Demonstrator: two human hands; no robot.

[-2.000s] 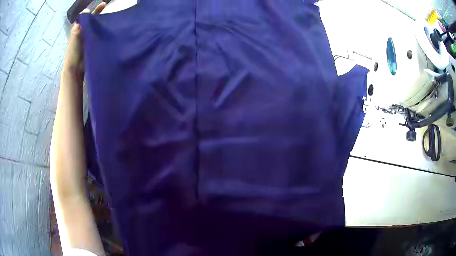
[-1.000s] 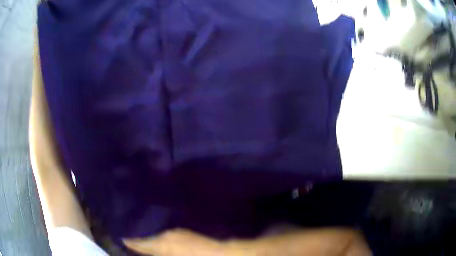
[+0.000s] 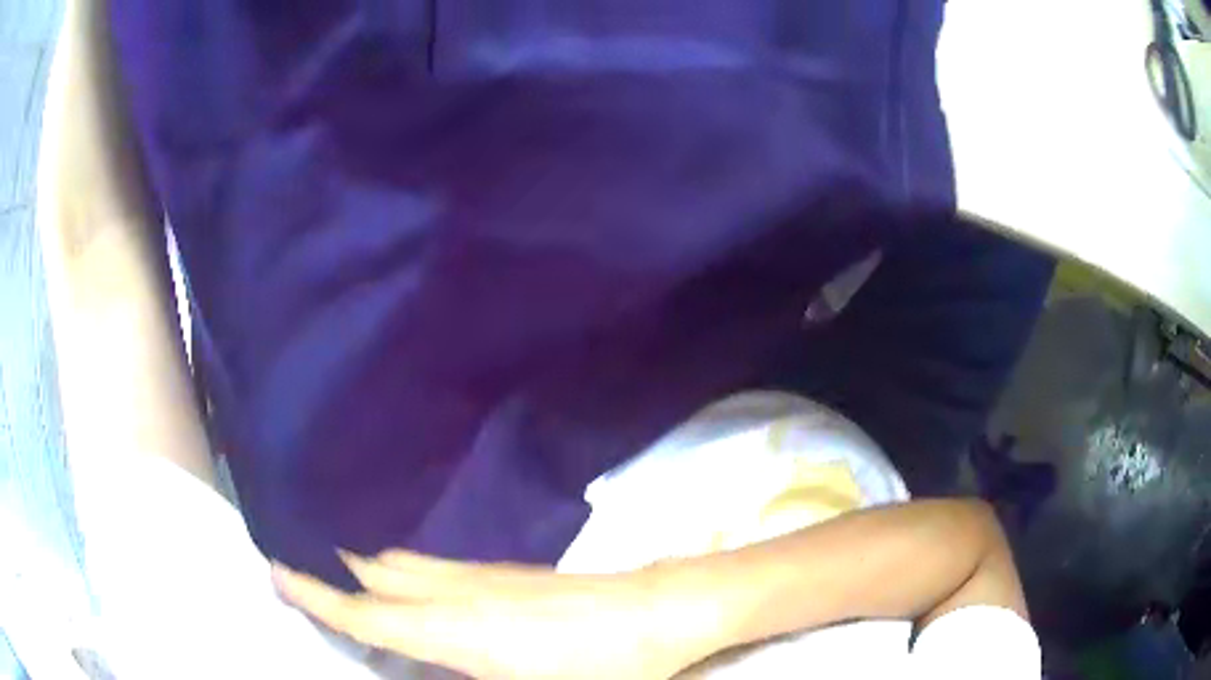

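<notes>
The dark purple-navy garment [image 3: 571, 160] is spread over the lap and runs off the top of the picture. A vertical seam shows near the top. My right hand [image 3: 438, 608] is at the bottom left, its arm reaching across from the right. The garment's lower left edge lies between its fingers. My left hand is out of the picture; only the left forearm shows, running up along the garment's left edge.
The cream table edge [image 3: 1062, 160] is at the upper right, with a dark loop-shaped fitting [image 3: 1170, 88] near the corner. White clothing with a yellowish print [image 3: 797, 485] shows below the garment. The dark floor [image 3: 1116, 465] is at the lower right.
The view has tilted down. My right hand and arm have come into sight across the bottom, at the garment's lower edge. My left hand, seen at the top earlier, has left the picture.
</notes>
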